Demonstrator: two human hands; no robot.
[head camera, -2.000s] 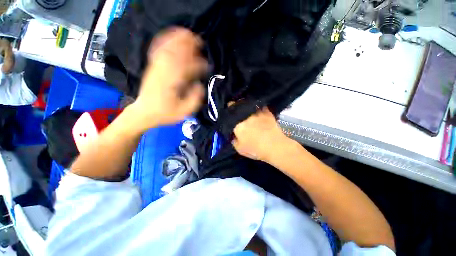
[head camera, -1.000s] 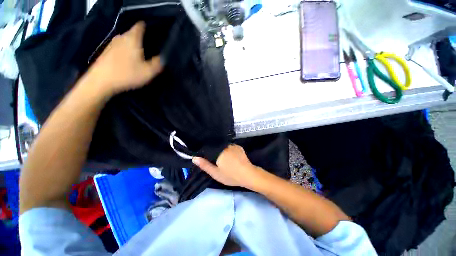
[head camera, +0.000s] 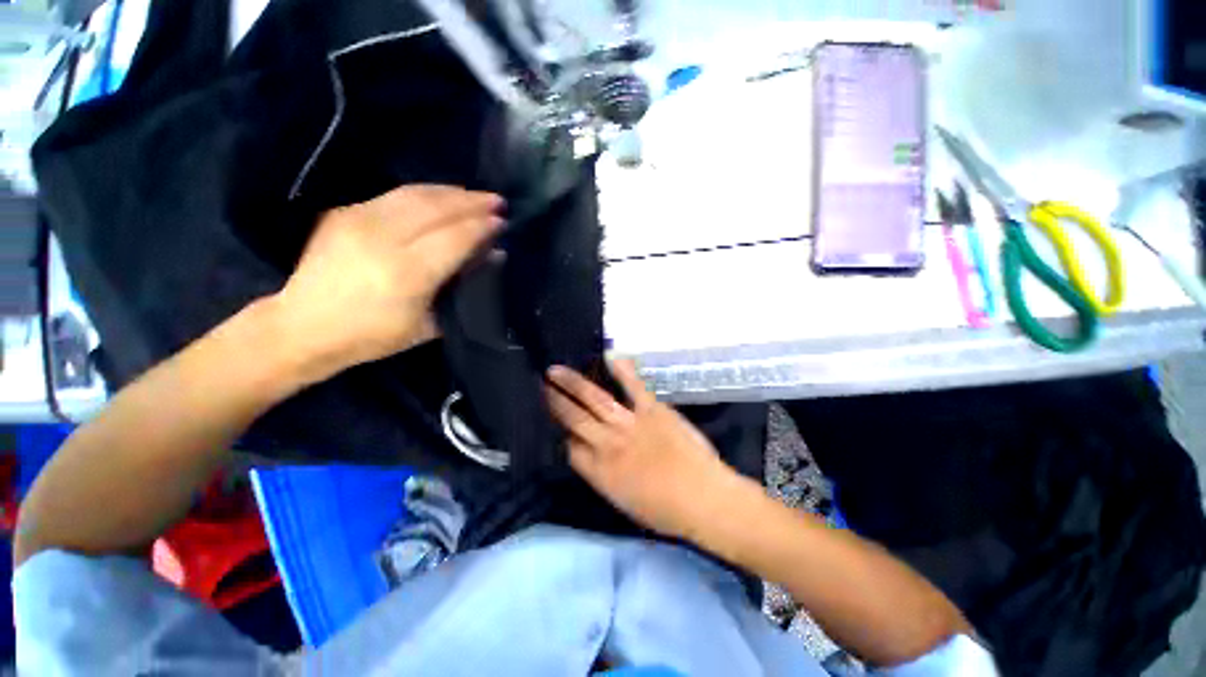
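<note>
A black garment (head camera: 172, 172) covers the left of the white machine table and hangs over its front edge. Its right edge lies near the presser foot and needle (head camera: 582, 138). My left hand (head camera: 384, 265) is on the cloth left of the needle, fingers at a raised fold. My right hand (head camera: 635, 450) lies on the garment at the table's front edge, fingers spread over the cloth near its right edge; whether it grips any is unclear. A white cord loop (head camera: 466, 434) lies on the cloth between my hands.
Right of the needle lie a smartphone (head camera: 869, 159), pink and light-blue snips (head camera: 969, 271) and green-and-yellow scissors (head camera: 1045, 271). A second black cloth pile (head camera: 979, 489) hangs below the table at right. A blue crate (head camera: 337, 542) and a red object (head camera: 218, 556) are below at left.
The view has swung right and then settled. My left hand has moved down and right to the fold near the needle. My right hand has opened flatter and sits by the cloth edge.
</note>
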